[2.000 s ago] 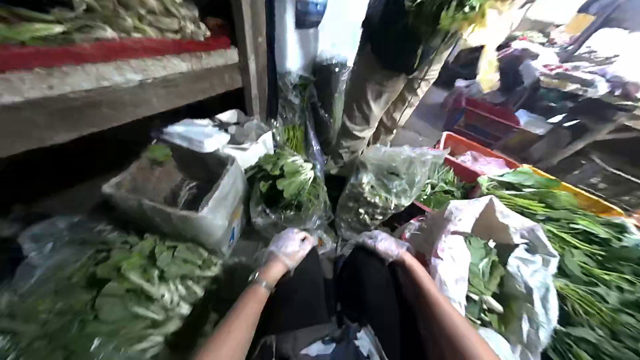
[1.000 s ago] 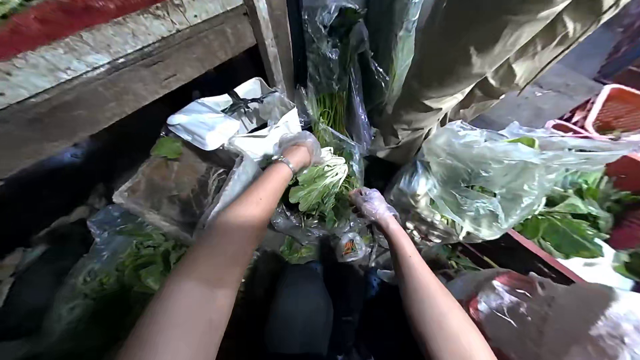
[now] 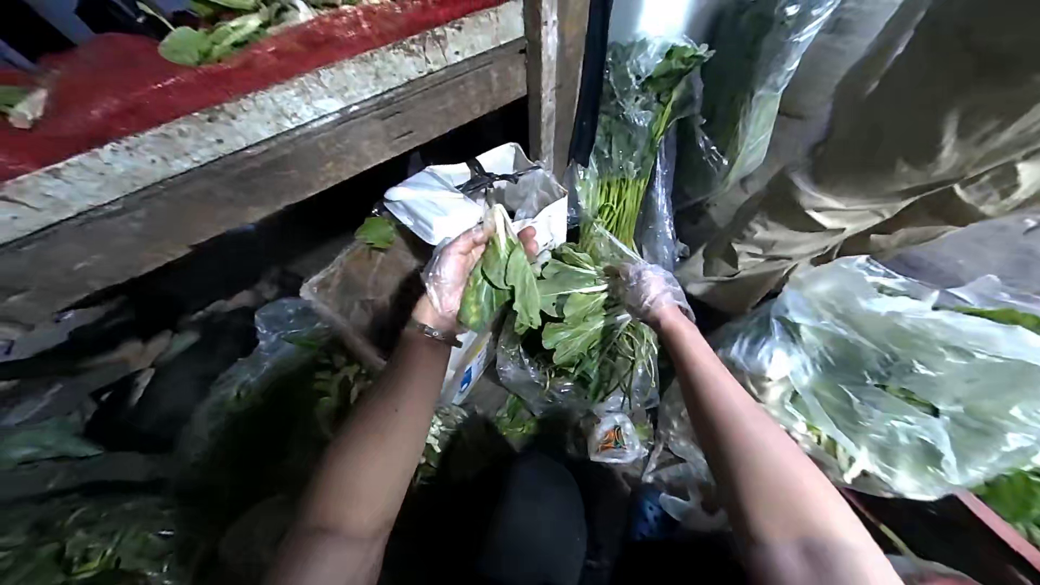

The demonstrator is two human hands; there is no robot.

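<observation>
My left hand (image 3: pixel 465 264), in a thin clear glove pushed off its fingertips, holds a small bunch of leafy greens (image 3: pixel 505 280) with the pale stem end up. To its right, my right hand (image 3: pixel 650 291), also in a clear plastic glove, is at the edge of more leafy greens (image 3: pixel 581 321) lying in an open clear plastic bag (image 3: pixel 528 378); its fingers are partly hidden, and I cannot tell whether they grip. Below these greens lies a small clear bag of colored rubber bands (image 3: pixel 615 439).
A foam box (image 3: pixel 345 321) and a white carton (image 3: pixel 435 195) stand at left, under a wooden stall (image 3: pixel 268 175). Bagged long-stemmed greens (image 3: pixel 621 187) lean behind. A person in tan trousers (image 3: pixel 853 154) stands at right, near a big plastic bag of vegetables (image 3: pixel 902 374).
My left hand has come up with a small bunch of greens, held apart from the pile. Two seconds ago both hands were near my knees. The view has tilted down and closer.
</observation>
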